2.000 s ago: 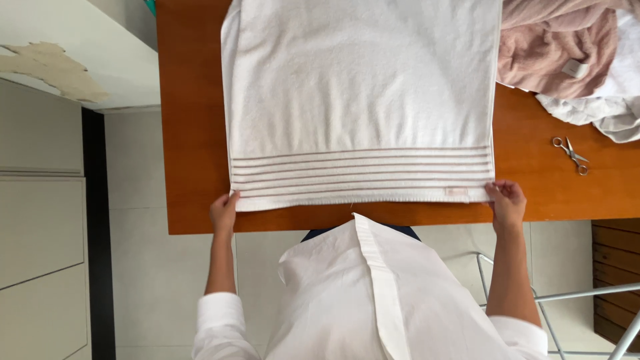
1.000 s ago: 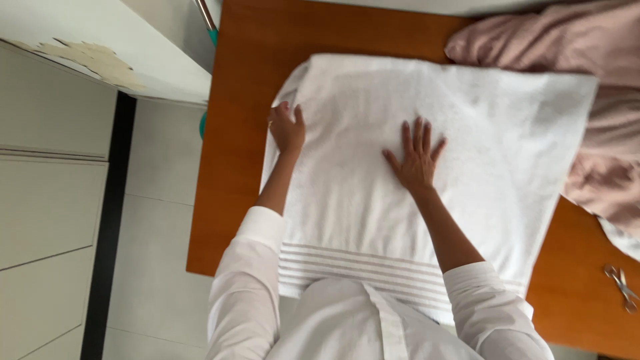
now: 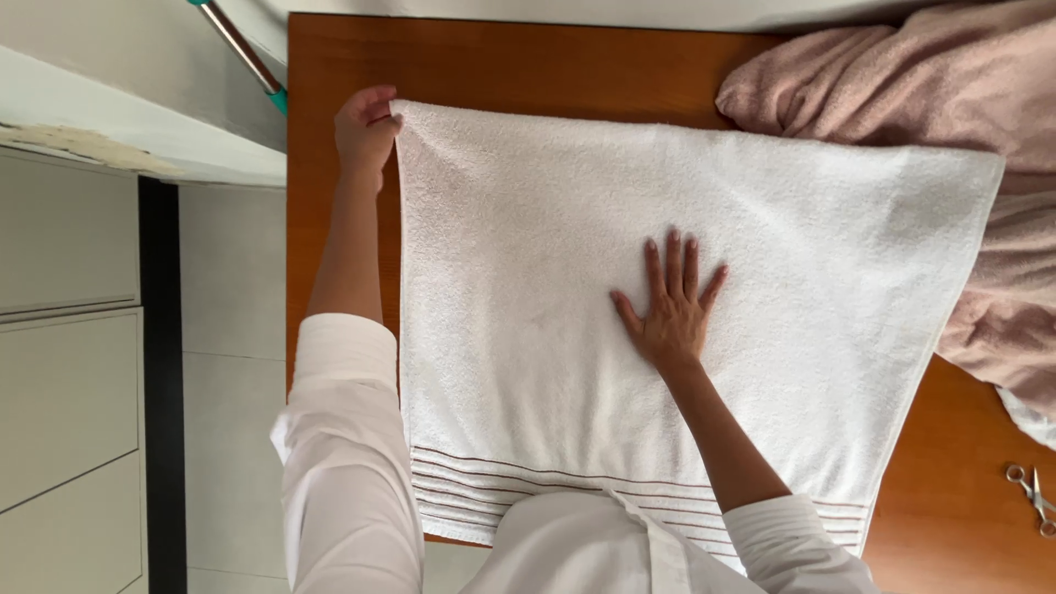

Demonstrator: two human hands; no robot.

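A white terry towel (image 3: 528, 247) with thin brown stripes near its lower end lies spread on the wooden table. My left hand (image 3: 368, 136) pinches the towel's far left corner between thumb and fingers. Flat on the middle of the towel rests my right hand (image 3: 672, 309), its fingers spread. My torso covers part of the striped end.
Pink towels (image 3: 858, 82) lie heaped at the far right, partly beside the white towel's edge. Scissors (image 3: 1033, 499) rest on the wooden table (image 3: 495, 62) at the right. A pole with teal fittings (image 3: 243, 49) leans beyond the left edge, near the wall.
Both hands have left the striped end, where they held its two corners two seconds ago. The left hand has since moved up to the far left corner. The view has shifted.
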